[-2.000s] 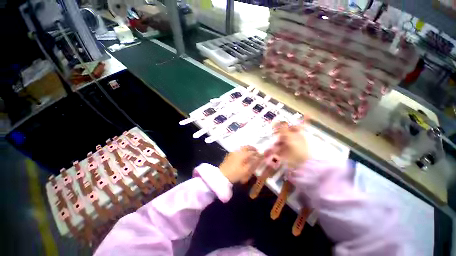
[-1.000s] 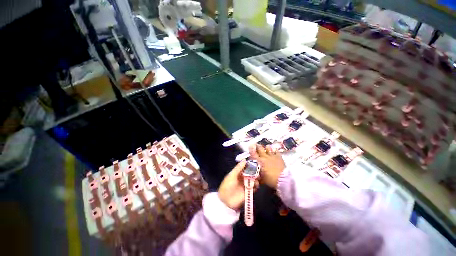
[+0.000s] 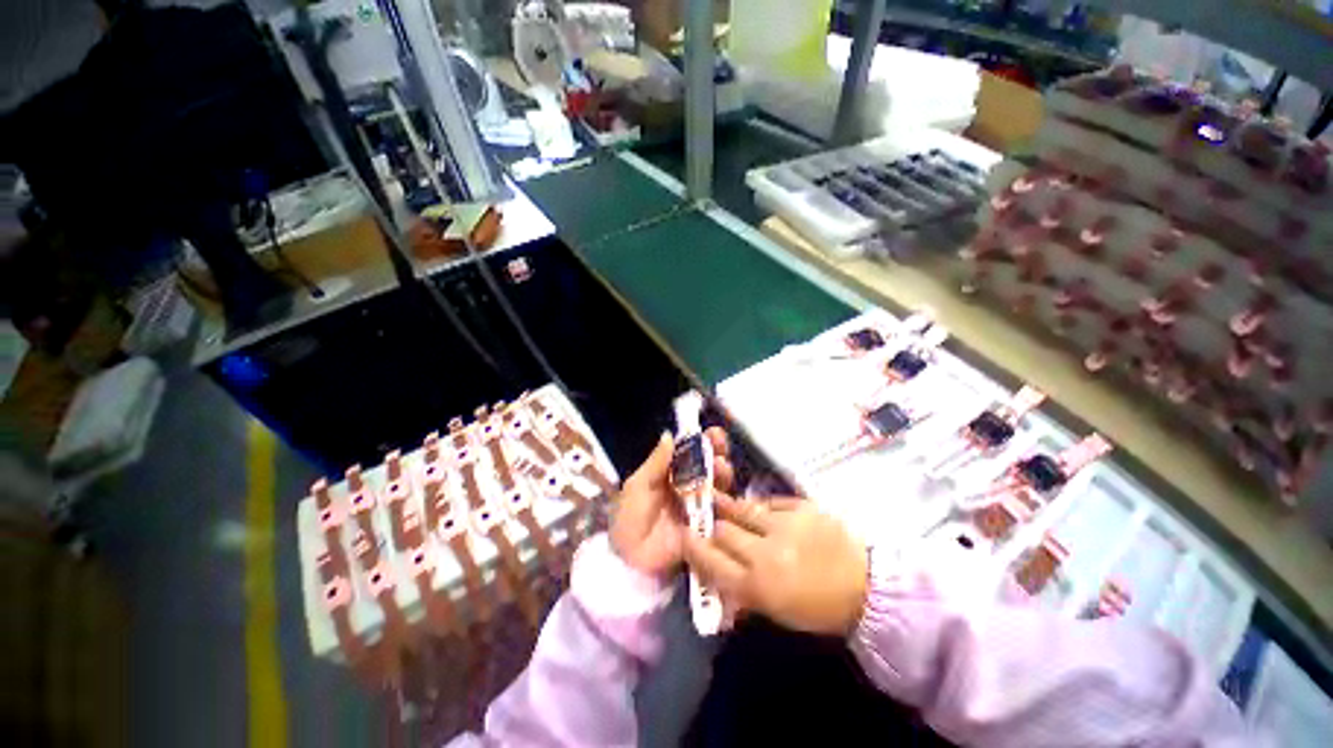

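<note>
My left hand [image 3: 654, 504] holds a pink-strap smartwatch [image 3: 690, 462] upright over the dark gap left of the white tray, its dark screen facing me. My right hand [image 3: 790, 560] touches the lower strap with its fingertips. The white blister tray [image 3: 790, 395] holds several pink-strap smartwatches [image 3: 887, 421], screens up, and some brown-strap smartwatches [image 3: 1041, 561] at its near right part. What lies under my right forearm is hidden.
A stack of loaded trays with brown straps [image 3: 475, 504] is at left. A tall stack with pink straps [image 3: 1155, 278] stands at back right. A grey compartment tray [image 3: 877, 190] is at the back. A metal post [image 3: 699, 117] rises beyond the green mat [image 3: 716, 292].
The view has turned left. A watch was taken into my left hand and is now raised upright; fewer watches lie at the tray's left end. My right hand has moved down to the strap.
</note>
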